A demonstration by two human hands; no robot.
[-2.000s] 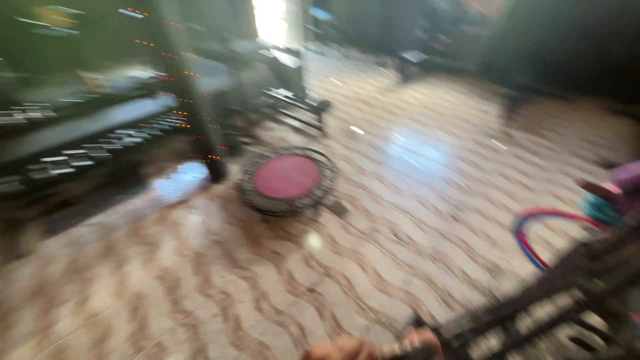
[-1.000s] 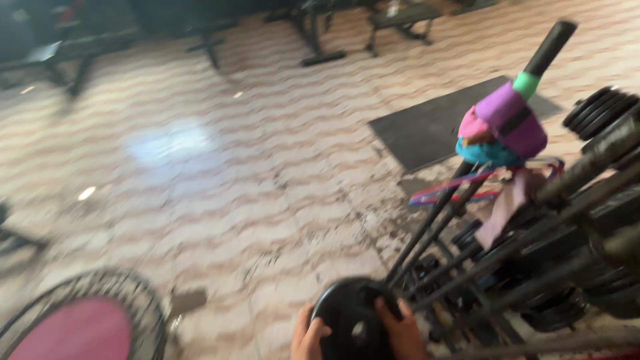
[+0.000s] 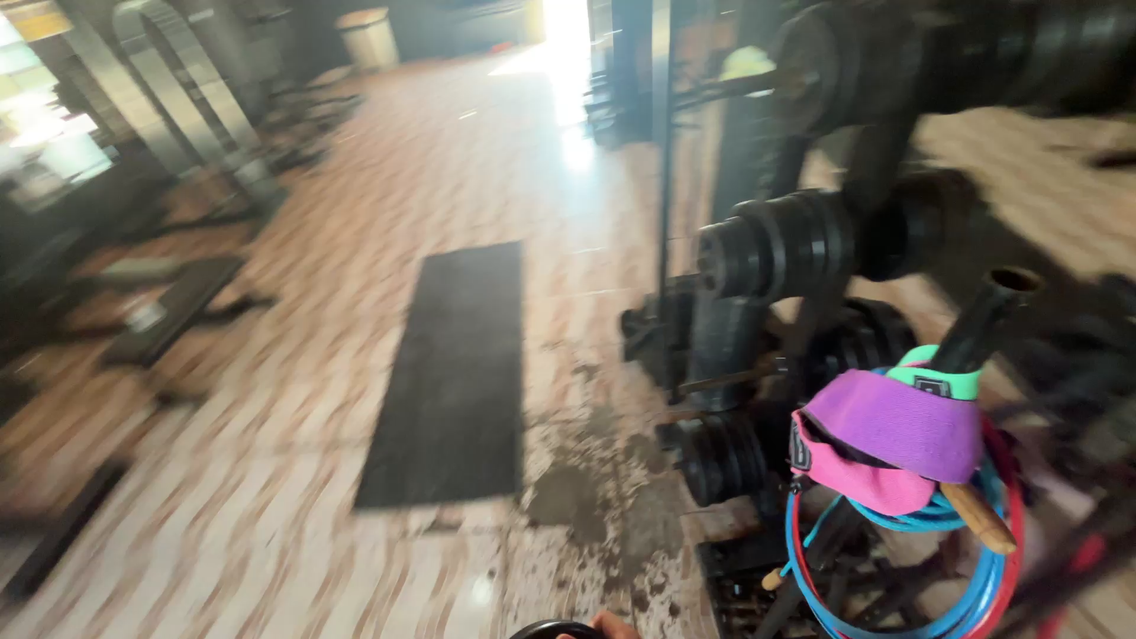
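Note:
At the bottom edge of the head view, only the top rim of a black weight plate shows. Fingers of my right hand rest against the plate's right side; the rest of that hand is cut off. My left hand is out of the frame. To the right, purple, pink and green fabric bands hang on a black metal post. Blue and red cords and a skipping rope's wooden handle hang below them.
A black mat lies on the wavy-patterned tiled floor. Weight plates are stacked on a rack's pegs at right. A low bench and gym machines stand at left. A bin is at the back. The floor near the rack is stained.
The view has swung right and up, toward the rack and mat. One second ago both hands were on the black plate; now only its rim and a few fingers show.

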